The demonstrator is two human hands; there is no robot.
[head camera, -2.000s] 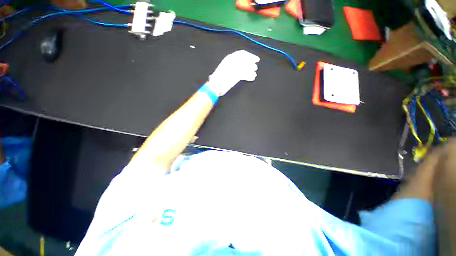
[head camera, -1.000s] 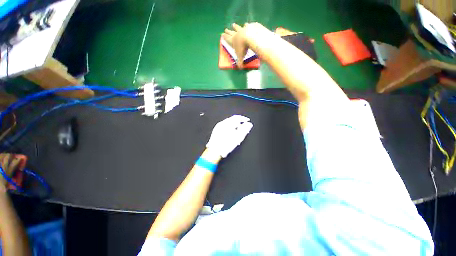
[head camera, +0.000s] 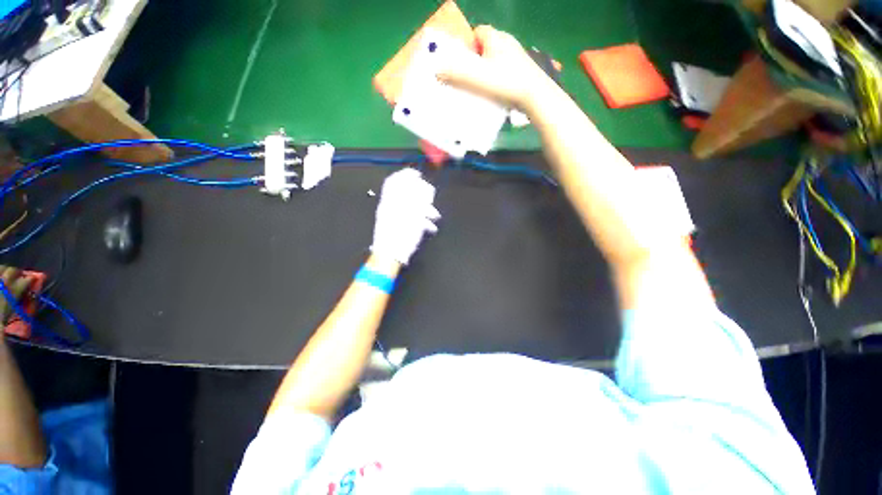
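My bare right hand (head camera: 488, 75) holds a square device unit with its pale plate (head camera: 426, 97) facing up and dark dots near the corners. The unit is tilted over the green surface's front edge. An orange-red pad (head camera: 401, 70) shows under and behind it. My gloved left hand (head camera: 404, 215), with a blue wrist band, is over the black mat below the unit, not touching it. It looks empty, its thumb apart from its loosely bent fingers. Another pale plate (head camera: 669, 193) with orange at its edge lies on the mat, partly hidden by my right forearm.
A connector block (head camera: 279, 164) with blue lines and a white scrap (head camera: 317, 165) are at the mat's back left. A mouse (head camera: 122, 230) is at left. An orange pad (head camera: 625, 75) lies at back right. Yellow and blue cables (head camera: 822, 227) hang at right. Another person's arm (head camera: 17, 406) is at far left.
My right hand has taken up the unit from the green surface and brought it nearer, plate side showing. My left hand has moved slightly towards the unit. The view has shifted a little.
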